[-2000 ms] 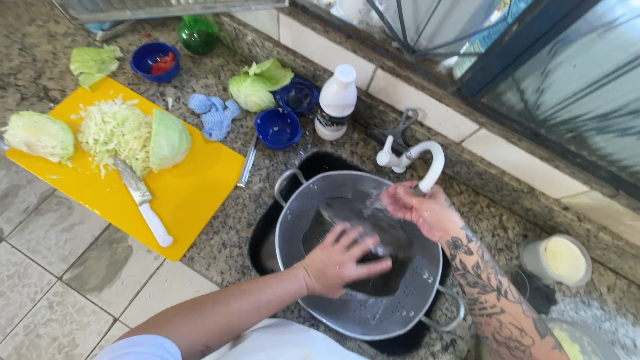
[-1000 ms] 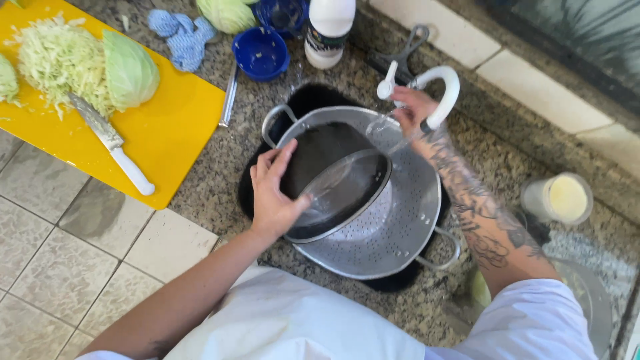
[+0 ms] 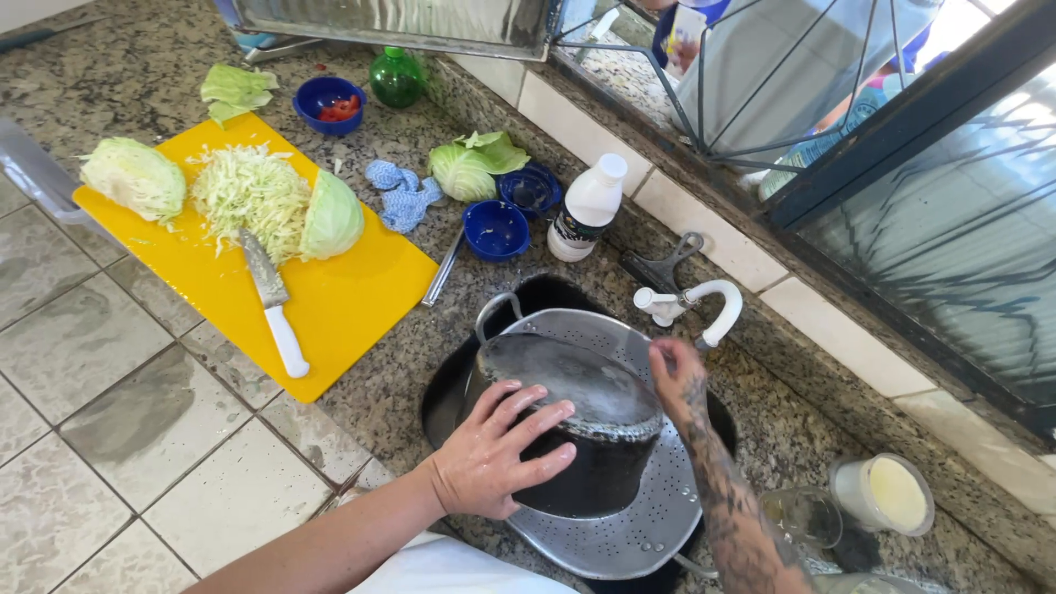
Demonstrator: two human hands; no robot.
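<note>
A dark round pot (image 3: 577, 462), its wet bottom facing up, sits tilted inside a large aluminum colander (image 3: 627, 540) over the black sink basin (image 3: 445, 412). My left hand (image 3: 503, 450) lies against the pot's side and bottom edge, fingers spread. Close to the spout of the white faucet (image 3: 718, 318), my right hand (image 3: 678, 371) is at the pot's far right edge with its fingers curled; whether it touches the pot or holds anything is unclear.
Left of the sink, a yellow cutting board (image 3: 355, 330) bears shredded cabbage (image 3: 247, 194) and a white-handled knife (image 3: 285, 338). Behind are blue bowls (image 3: 495, 231), a white bottle (image 3: 587, 206) and a blue cloth (image 3: 403, 194). A tub (image 3: 895, 495) stands at right.
The pot's opening showed one second ago; now its bottom faces up. My left hand has shifted from its rim to its side. My right hand has moved off the faucet area toward the pot.
</note>
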